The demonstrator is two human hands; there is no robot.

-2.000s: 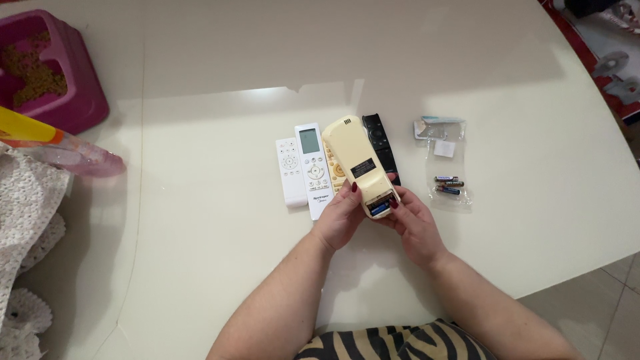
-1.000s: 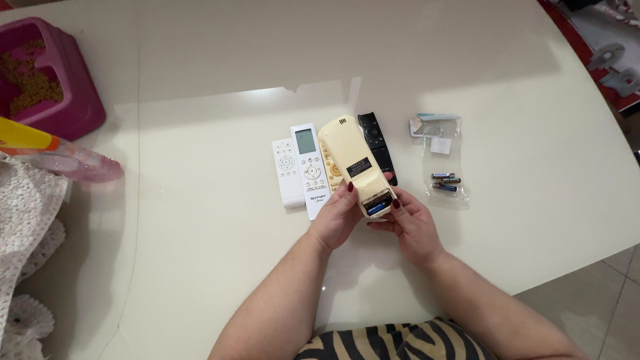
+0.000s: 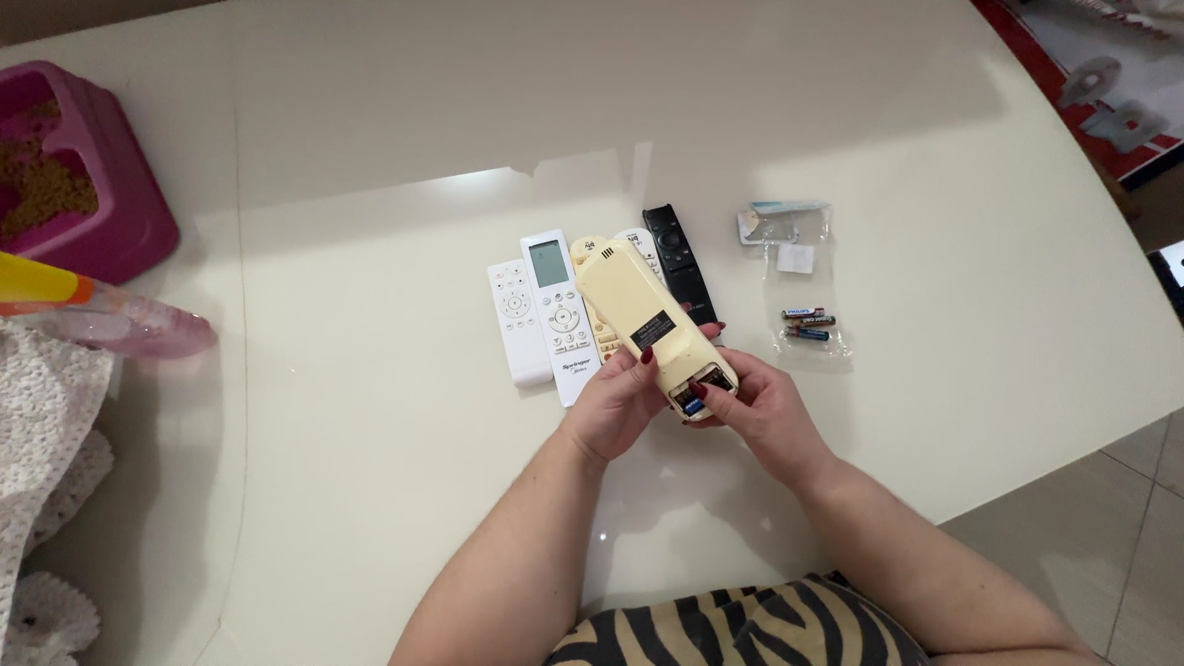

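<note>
A cream remote control lies back side up between both hands, its battery compartment uncovered at the near end with batteries inside. My left hand grips its left edge, thumb on the back. My right hand holds the right side of the near end, thumb at the compartment. Beneath and around it on the table are two white remote controls, a cream one, another white one and a black one. Several loose-looking batteries are at a clear plastic bag on the right.
A magenta feeding bowl with brown pellets stands at the far left of the white table. Near it lie a pink bottle with a yellow and orange top and a white crocheted cloth. The table's edge runs along the right.
My right thumb has moved onto the open battery compartment. The remote control stays in both hands.
</note>
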